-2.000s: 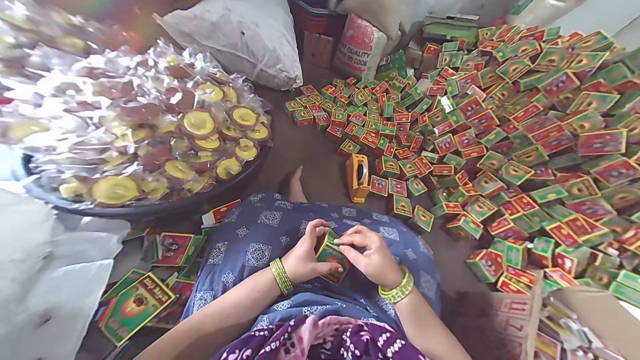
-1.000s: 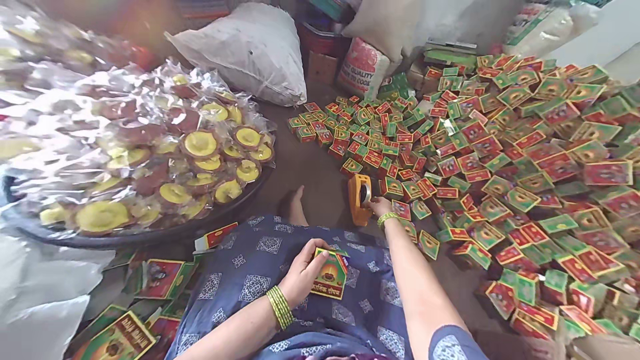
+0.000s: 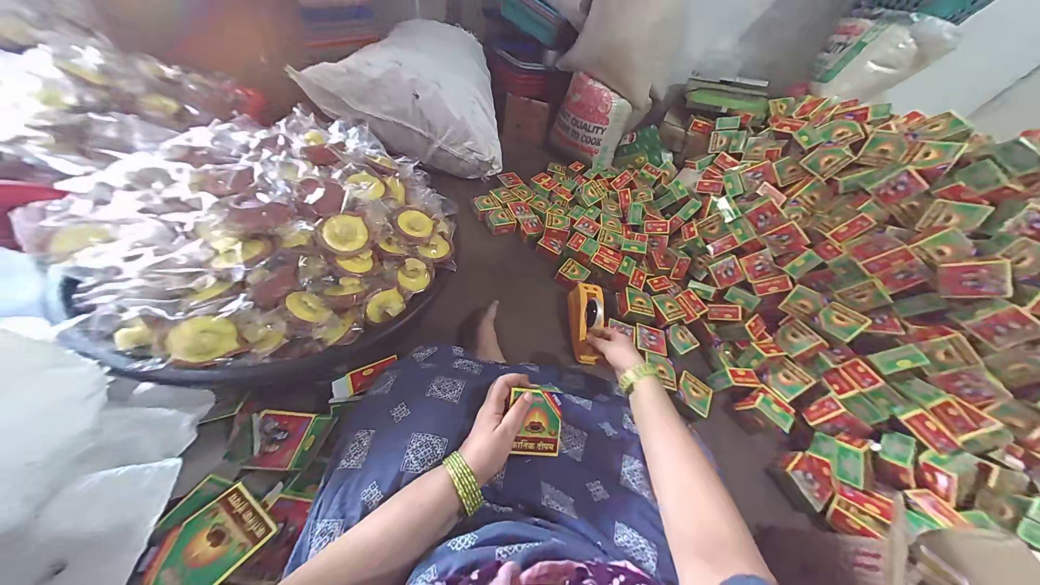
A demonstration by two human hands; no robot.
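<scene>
In my left hand is a small green and red printed carton, held upright over my lap with the thumb across its front. My right hand reaches to the near end of an orange tape dispenser on the floor, its fingers at the tape roll. Whether a piece of tape is between those fingers cannot be seen. Just right of the dispenser lie several small printed cartons, part of a large pile.
A dark tub at left holds plastic-wrapped clay lamps with yellow filling. Flattened cartons lie at lower left. The carton pile spreads across the right. White sacks stand behind; a cardboard box is at lower right.
Two seconds ago both hands were together at the carton over my lap. My right hand has since moved forward and right to the tape dispenser; my left hand has kept the carton.
</scene>
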